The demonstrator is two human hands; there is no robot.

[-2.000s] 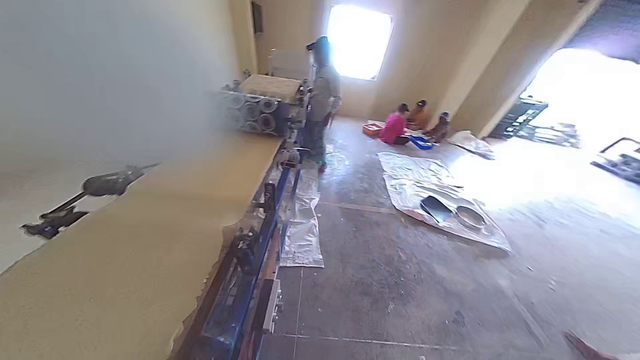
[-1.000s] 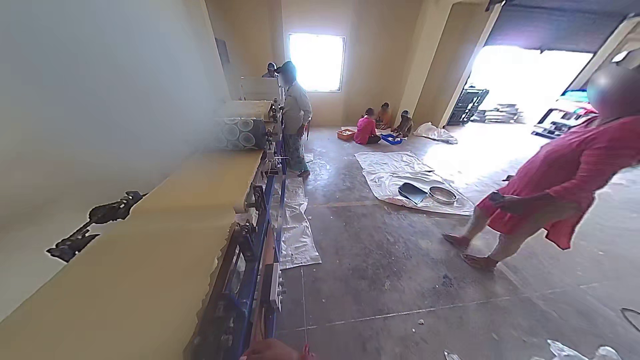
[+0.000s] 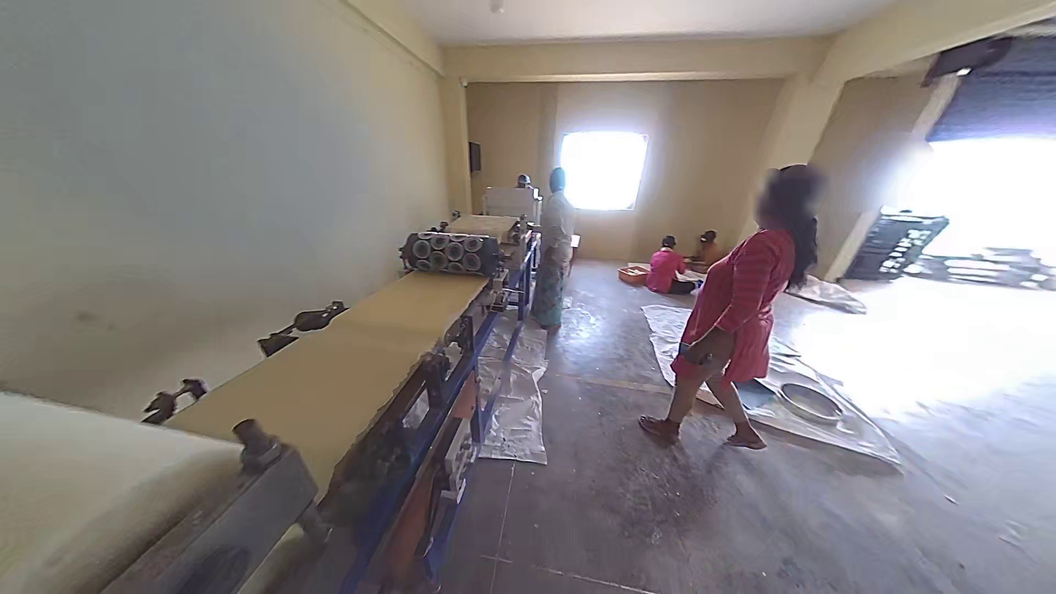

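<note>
Neither my left hand nor my right hand shows in the head view now. A long conveyor machine with a blue metal frame runs away from me on the left, and a wide sheet of pale yellow material [image 3: 355,346] lies along its belt. Across the belt farther on sits a block of round cutting rollers [image 3: 450,252]. Close to me at the lower left are a pale covered roller or belt [image 3: 91,487] and a grey metal bracket with a bolt [image 3: 264,487].
A person in a pink top [image 3: 742,297] walks on the right. Another person [image 3: 555,247] stands beside the machine. People sit on the floor near an orange crate [image 3: 633,275]. Plastic sheets [image 3: 516,404] lie beside the machine, and a round metal pan [image 3: 810,403] rests on another sheet.
The person in pink has moved leftward, from the right edge of the view toward the sheet with the pan. A hand at the bottom edge one second ago is out of view. The view has shifted.
</note>
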